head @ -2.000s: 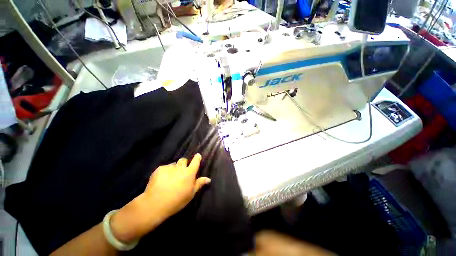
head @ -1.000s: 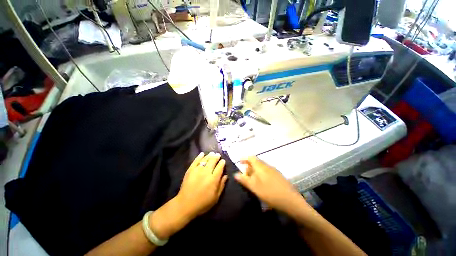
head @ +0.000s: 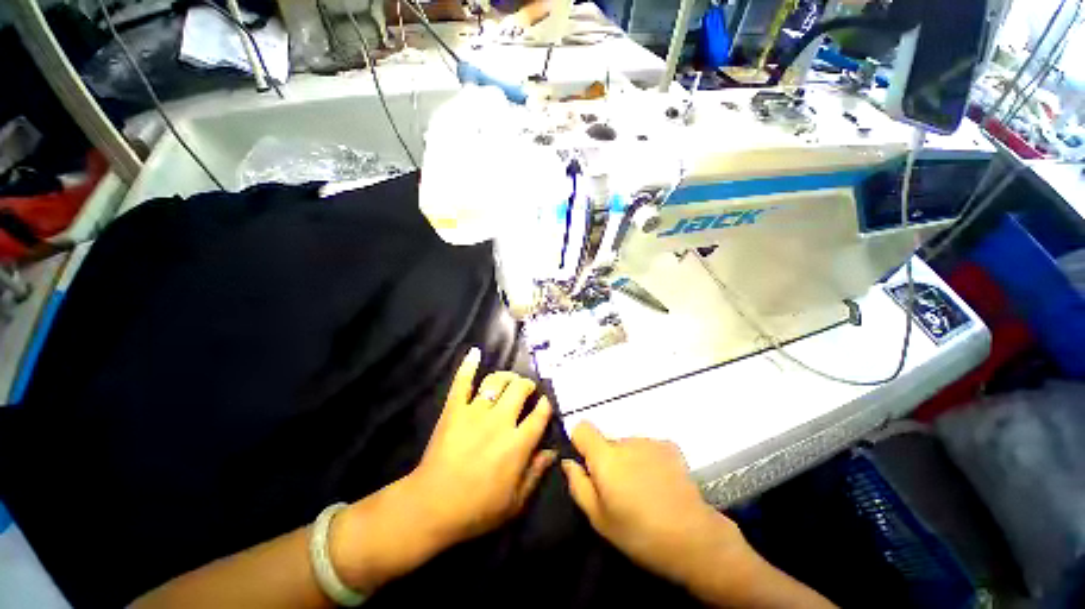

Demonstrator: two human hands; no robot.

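A black garment (head: 262, 345) is spread over the table left of and in front of the white sewing machine (head: 773, 262) with "JACK" lettering. Its right edge runs up to the presser foot (head: 530, 312). My left hand (head: 482, 446), with a ring and a pale bangle, lies on the cloth near that edge, index finger stretched toward the foot, thumb and fingers bent at the edge. My right hand (head: 637, 488) pinches the fabric edge between thumb and index finger, just right of my left hand. The needle tip is too small to tell.
A dark pointed tool (head: 643, 295) lies on the bed right of the needle. A smartphone (head: 942, 66) stands above the head, with a cable hanging down. A blue plastic crate (head: 904, 535) stands low at the right. Clear plastic (head: 312, 163) lies behind the garment.
My right hand came in from the lower edge and took the fabric edge. My left hand moved right and its fingers bent at the edge. The view has also shifted.
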